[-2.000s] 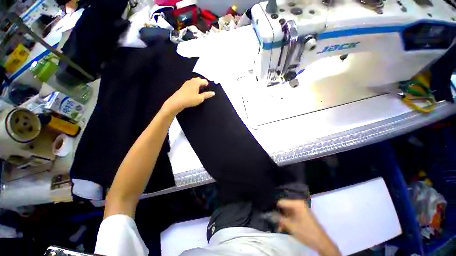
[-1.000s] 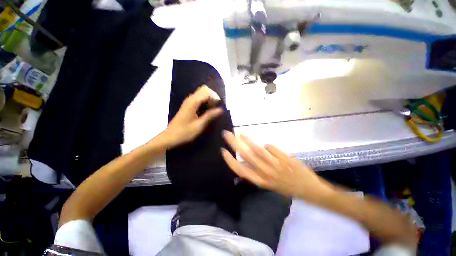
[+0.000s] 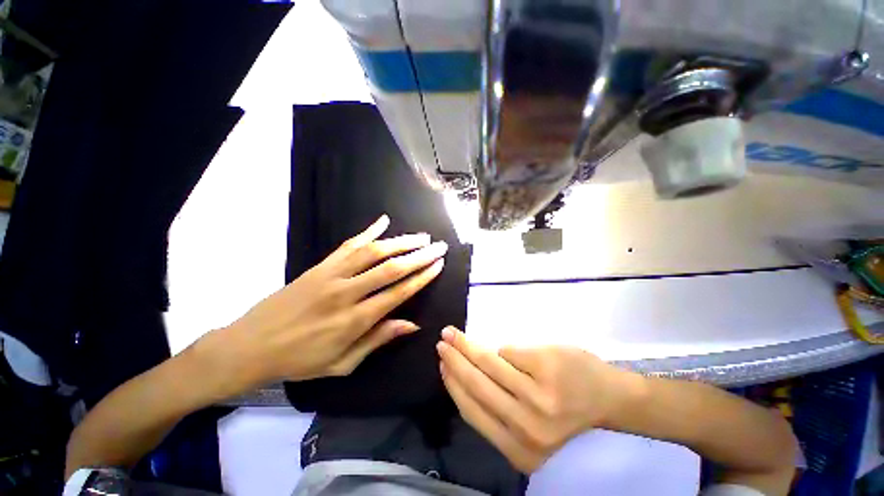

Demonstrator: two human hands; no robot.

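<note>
A long narrow black cloth panel [image 3: 334, 184] lies on the white table, its right edge beside the lit needle area of the sewing machine [image 3: 426, 87]. The machine head fills the upper middle and right. My left hand [image 3: 339, 310] lies flat on the panel, fingers spread towards the needle. My right hand [image 3: 528, 392] is at the panel's lower right edge, fingertips together at the cloth; whether they pinch it cannot be told. The needle itself is hidden by the glare and the machine head.
Wide black cloth panels [image 3: 87, 194] lie on the left. Scissors with green and yellow handles [image 3: 858, 310] lie at the right edge. The table's silvery front edge [image 3: 698, 370] runs below. A blue crate [image 3: 829, 421] stands under the table at right.
The view has moved in close to the machine. The panel is now beside the needle. My left hand has flattened from a curled pose onto the cloth, and my right hand's fingers have closed together.
</note>
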